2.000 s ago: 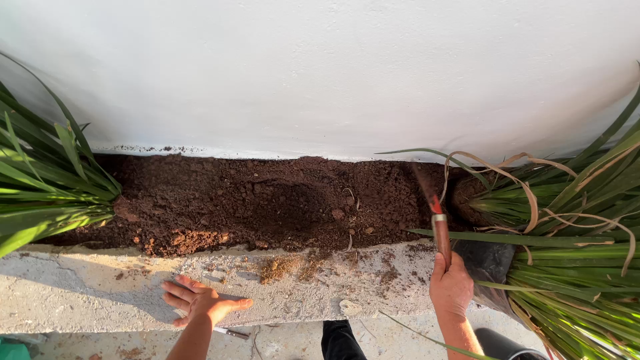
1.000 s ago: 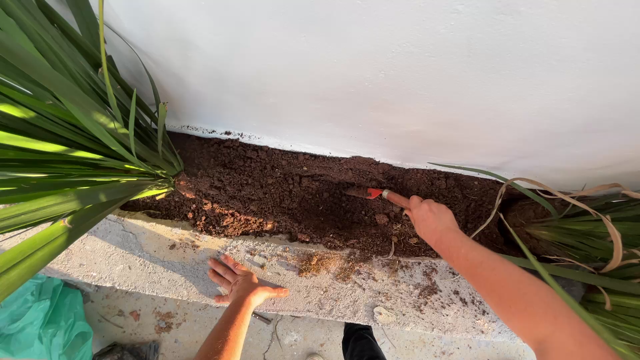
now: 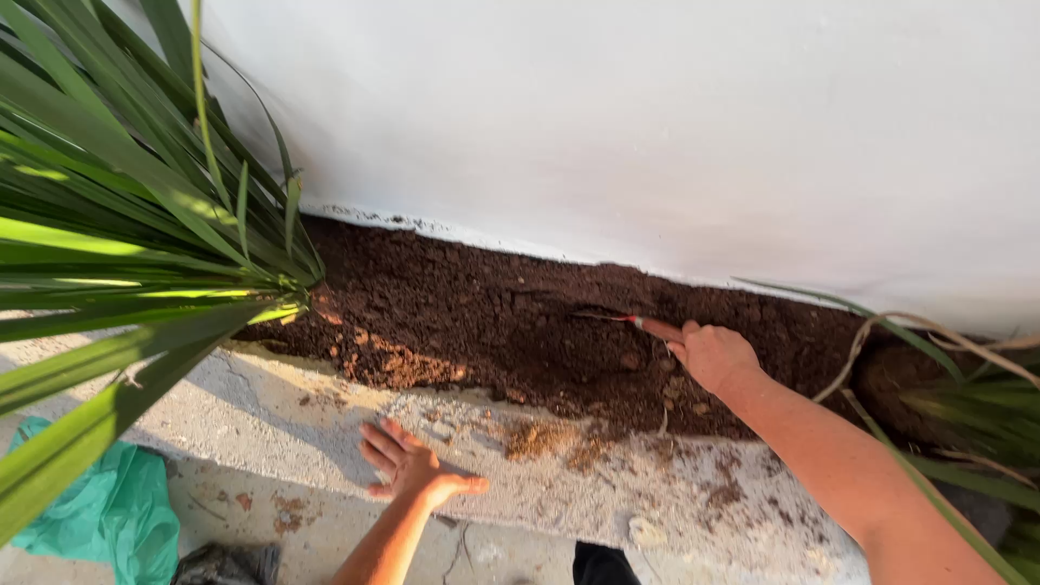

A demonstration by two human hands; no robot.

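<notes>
My right hand (image 3: 715, 356) is closed around the wooden handle of a garden trowel (image 3: 656, 328) with a red collar. The trowel's metal blade points left and is partly sunk in dark brown soil (image 3: 455, 296), above a shallow hollow. My left hand (image 3: 414, 471) rests with spread fingers on the rough concrete edge (image 3: 569, 479) of the planting bed and holds nothing. A plant with long strap-like green leaves (image 3: 179, 219) stands at the bed's left end.
A white wall (image 3: 609, 122) runs along the bed's back. Another long-leaved plant (image 3: 983, 406) lies at right, with dry curled leaves. On the floor at lower left are a green plastic bag (image 3: 122, 512) and a black plastic bag (image 3: 227, 565).
My right hand has moved left with the trowel from beside the right plant, and the blade has gone from raised to in the soil. My left hand stays on the concrete edge.
</notes>
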